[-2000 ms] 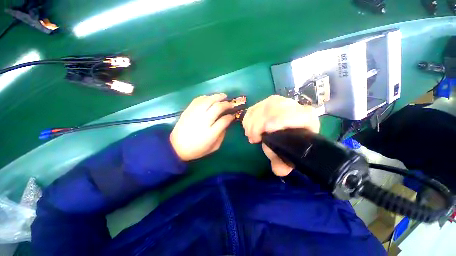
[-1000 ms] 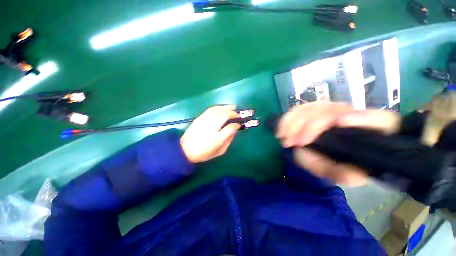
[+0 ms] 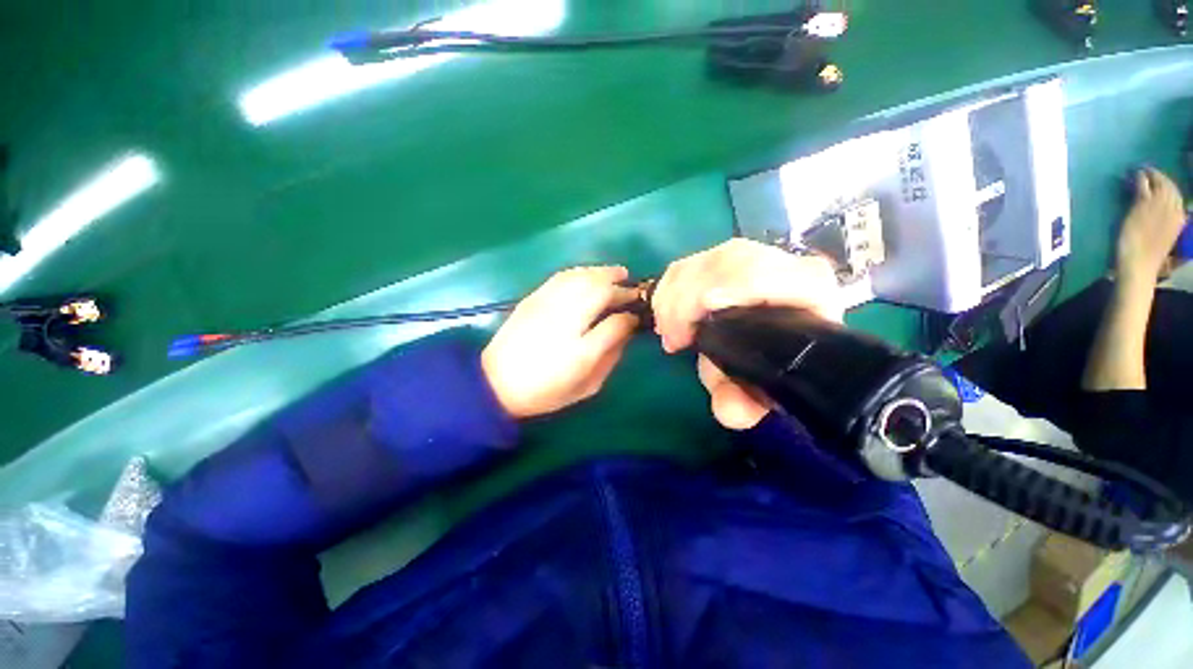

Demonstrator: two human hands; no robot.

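My left hand (image 3: 559, 342) holds the black paired end of a cable assembly. Its thin black lead (image 3: 380, 319) runs left to a blue and red plug (image 3: 199, 345). My right hand (image 3: 746, 320) grips a thick black electric screwdriver (image 3: 837, 392), its nose pointing at the cable end. My hands touch or nearly touch. Only a little copper colour shows between them; the bit and the screw are hidden.
A pale screw feeder (image 3: 916, 216) stands right of my hands. Other cable assemblies (image 3: 759, 50) lie on the green mat (image 3: 393, 183) at the far side and left. Crumpled clear plastic (image 3: 66, 562) is at lower left. Another person's arm (image 3: 1123, 314) is at right.
The screwdriver, held away to the right one second ago, is back against the cable end in my left hand. The cables on the far mat have shifted left. A person's hand has appeared at right.
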